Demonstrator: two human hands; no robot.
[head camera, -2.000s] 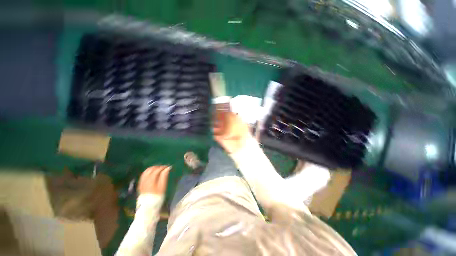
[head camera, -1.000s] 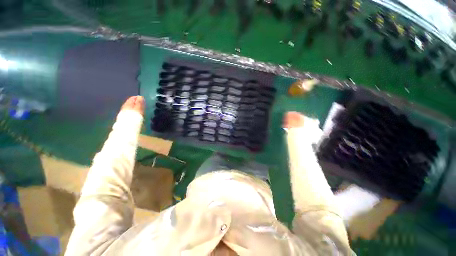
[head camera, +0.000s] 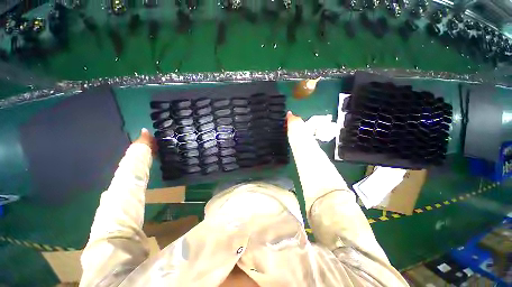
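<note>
A parts tray (head camera: 208, 91) with staggered rows of glossy black oval parts lies on the green bench in front of me. My left hand (head camera: 145, 138) is at its left edge and my right hand (head camera: 289, 119) at its right edge, gripping it between them; the fingers are partly hidden. An amber squeeze bottle (head camera: 304, 88) lies behind the tray, to the right. A white crumpled cloth (head camera: 323, 128) lies beside my right forearm.
A second tray of black parts (head camera: 396, 123) is at the right, with a white strip at its left edge. A dark flat sheet (head camera: 73, 143) is at the left. Cardboard (head camera: 407, 190) and white sheets (head camera: 379, 185) are below right. The green line (head camera: 185, 47) runs behind the bench.
My hands have closed in from beside the tray to its two side edges. The view has turned, so the trays look level. My right hand was near the cloth two seconds ago.
</note>
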